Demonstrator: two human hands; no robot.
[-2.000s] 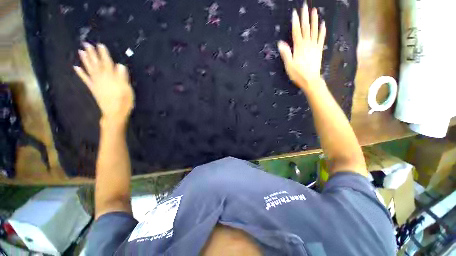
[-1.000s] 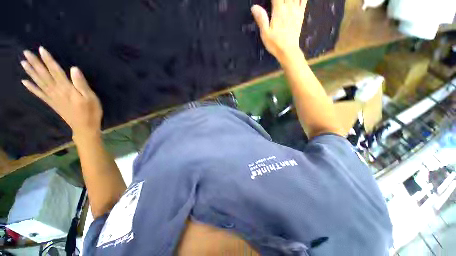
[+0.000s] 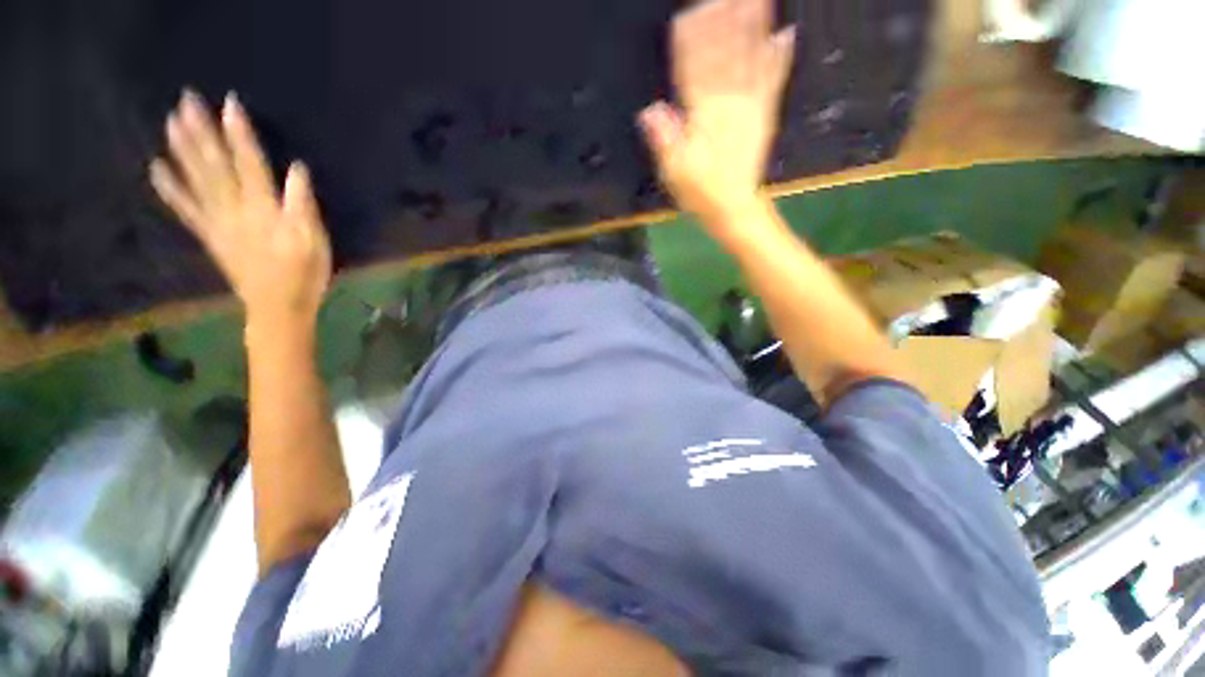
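Note:
Dark patterned fabric (image 3: 463, 119) lies flat on the brown wooden cutting table (image 3: 1004, 113), reaching close to its front edge. The view is blurred and the motifs show only faintly. My left hand (image 3: 251, 218) is on or just over the fabric at the left, fingers spread and pointing away from me. My right hand (image 3: 720, 113) is on or just over the fabric right of centre, its fingers blurred, thumb apart. Neither hand grips anything. Contact with the cloth cannot be told for certain.
White paper rolls (image 3: 1150, 66) and a white tape roll (image 3: 1024, 16), partly cut off, are at the upper right of the table. Open cardboard boxes (image 3: 945, 284) stand on the green floor at the right. A blurred white box (image 3: 93, 509) is at the lower left.
The view has tilted down since two seconds ago, so less of the table shows. Both hands are nearer the table's front edge, and the right hand has come closer to the left.

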